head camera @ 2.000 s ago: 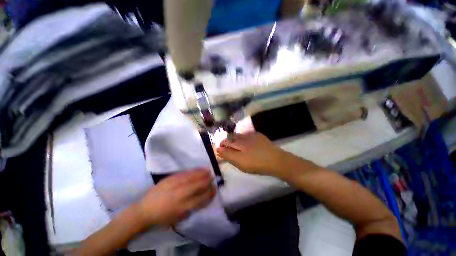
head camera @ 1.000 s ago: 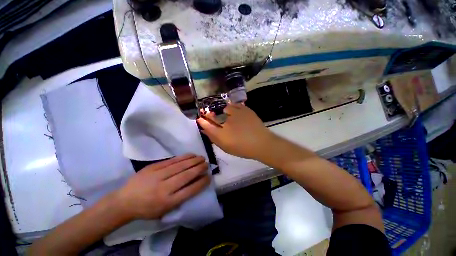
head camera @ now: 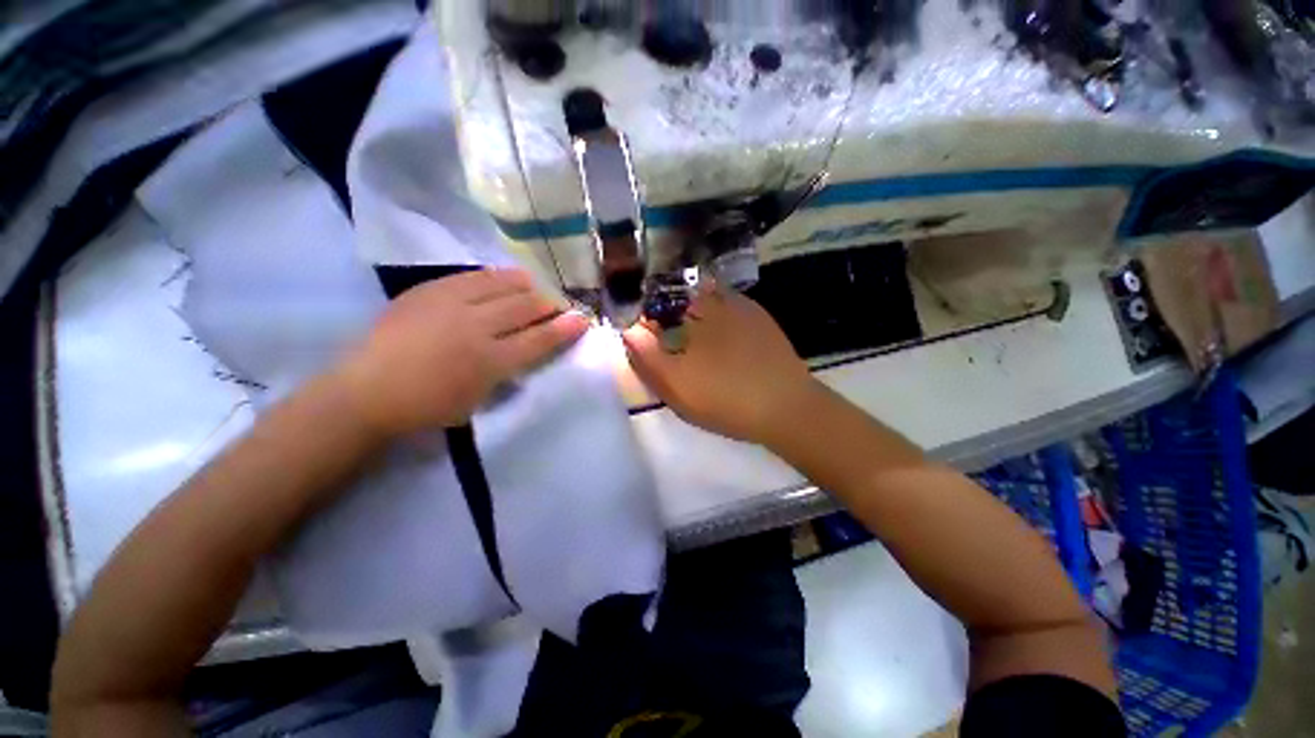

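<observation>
White cut panels (head camera: 570, 476) with a narrow black strip (head camera: 477, 505) between them lie on the machine table and hang over its front edge. The sewing machine (head camera: 923, 159) has its presser foot and needle area over the panel's right edge, under a bright light. My left hand (head camera: 469, 346) lies flat on the white fabric just left of the needle, its fingers pointing at it. My right hand (head camera: 717, 358) is at the right side of the presser foot, fingertips at the fabric edge; what they pinch is hidden.
A stack of cut panels (head camera: 87, 130) is at the upper left. A black fabric patch (head camera: 844, 299) lies under the machine arm. A control switch panel (head camera: 1135, 309) is on the right. Blue plastic baskets (head camera: 1190, 534) are below the table edge at the lower right.
The white panels have moved up and away past the needle, with more white fabric and the black strip now in front. My left hand has moved up close to the needle.
</observation>
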